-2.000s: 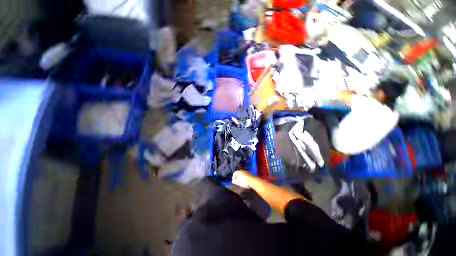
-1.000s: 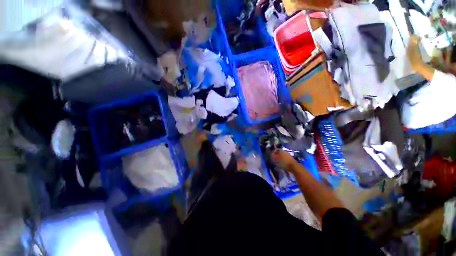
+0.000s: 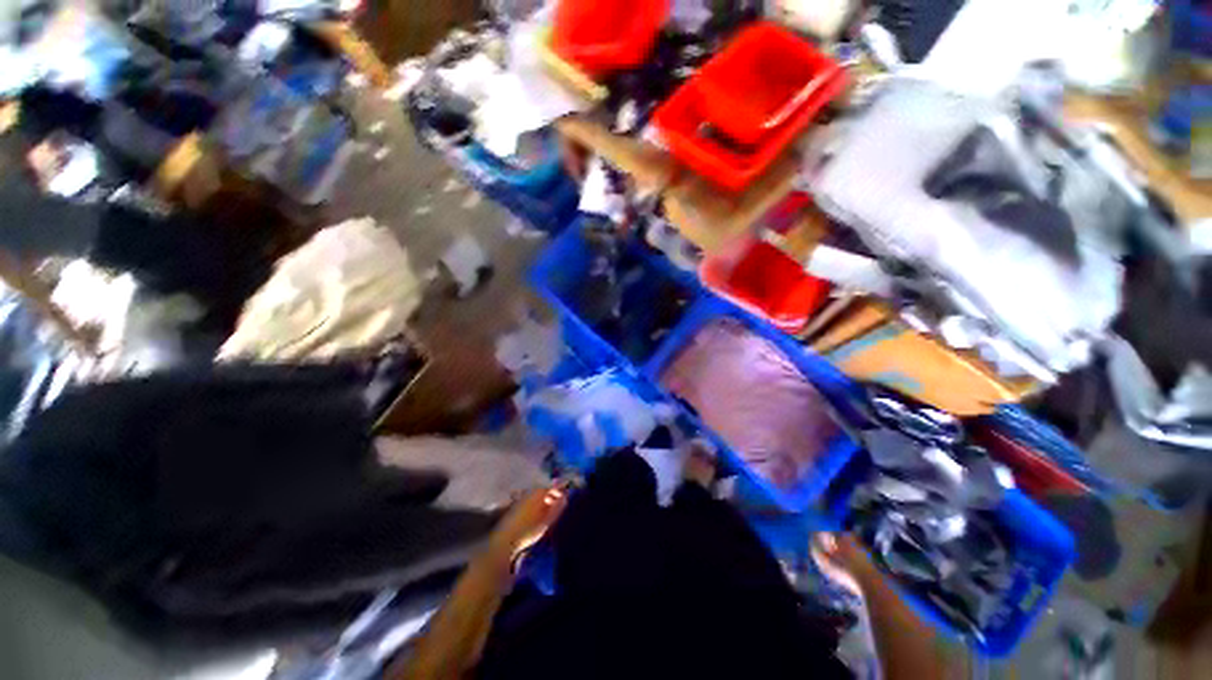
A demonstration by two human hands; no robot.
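My left hand [image 3: 538,511] is small and blurred at the lower middle, left of my dark clothing. My right hand [image 3: 835,551] is small and blurred beside the left edge of a blue crate. Whether either hand holds anything cannot be told. The blue crate [image 3: 1057,542] holds a jumble of grey, white and dark cut pieces [image 3: 937,511]. A second blue crate [image 3: 798,494] holds a flat pinkish bundle [image 3: 751,399].
Another blue crate [image 3: 565,286] with dark contents stands behind. Red bins [image 3: 751,106] and a smaller red bin [image 3: 771,282] are farther back. Grey-white fabric [image 3: 957,199] is piled at right. A large black heap [image 3: 200,492] and a cream bundle [image 3: 326,292] lie left. Scraps litter the floor.
The view has swung, bringing the black heap in at left. My left hand has come into view. My right hand, earlier over the crate of cut pieces, is now at its left edge.
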